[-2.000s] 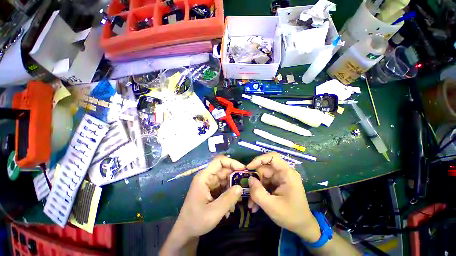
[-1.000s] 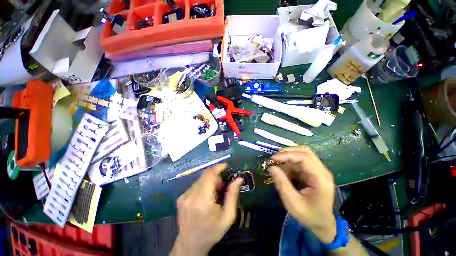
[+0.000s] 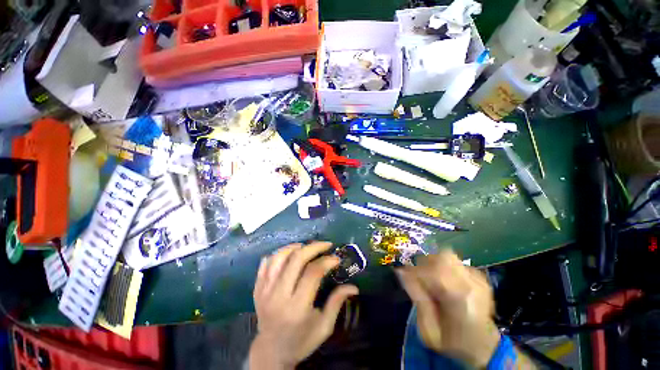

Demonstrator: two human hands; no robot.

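Observation:
A small dark rounded-square watch case point(image 3: 350, 263) with a pale rim stands out near the bench's front edge. My left hand point(image 3: 297, 307) is just left of it, palm down, with fingertips at its left side and the thumb below; whether they grip it is unclear. A loose glittering pile of gold and silver parts point(image 3: 395, 244) lies right of the case. My right hand point(image 3: 456, 311) is blurred, fingers curled, its fingertips just below the pile; what it holds, if anything, cannot be made out.
Red-handled pliers point(image 3: 330, 165), cream sticks point(image 3: 411, 178) and a syringe point(image 3: 532, 185) lie beyond the hands. A parts sheet point(image 3: 103, 246) is at left. An orange-red compartment tray point(image 3: 231, 52) and a white box point(image 3: 360, 100) stand at the back.
My hands have parted from the case they both held. My right hand moved right and down, and the glittering pile shows. The slim stick beyond my left hand is no longer visible.

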